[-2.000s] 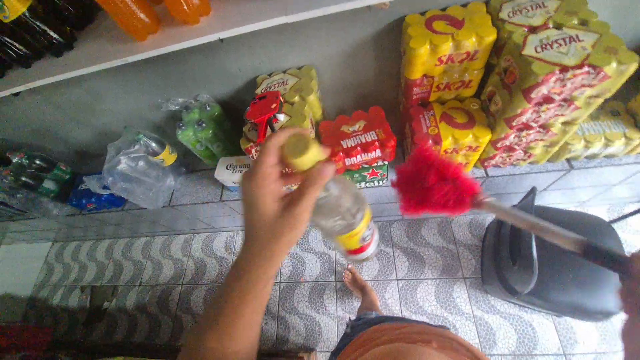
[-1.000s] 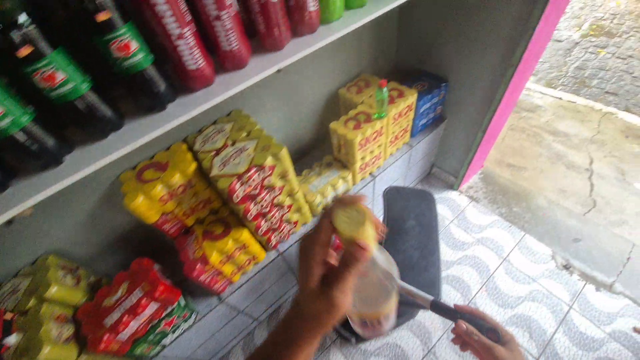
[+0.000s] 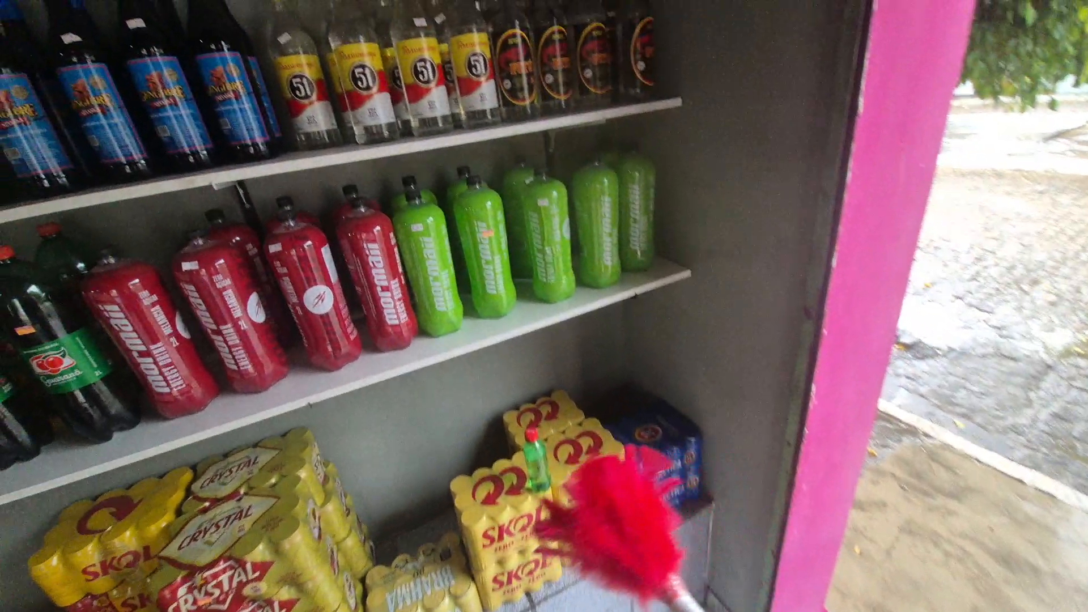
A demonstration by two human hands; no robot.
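Observation:
Neither of my hands shows in this view. The fluffy red head of a duster [image 3: 616,527] rises from the bottom edge, right of centre, in front of the yellow Skol can packs [image 3: 510,531]; its metal handle runs out of the frame below. A small green bottle with a red cap [image 3: 535,461] stands on those packs, just left of the duster's head. On the upper shelf, clear glass bottles with yellow, white and red labels [image 3: 364,81] stand between blue-labelled dark bottles [image 3: 161,98] and clear bottles with black oval labels [image 3: 552,59].
Red drink bottles [image 3: 310,293] and green ones [image 3: 484,251] line the middle white shelf [image 3: 357,378], beside dark soda bottles [image 3: 64,361]. Crystal can packs [image 3: 246,527] stack below, with blue packs [image 3: 659,442] in the corner. A pink door frame [image 3: 880,297] edges the opening at right.
The view has swung up to the shelves. My left hand, holding a yellow-capped bottle in both earlier frames, and my right hand on the duster's handle are now out of sight.

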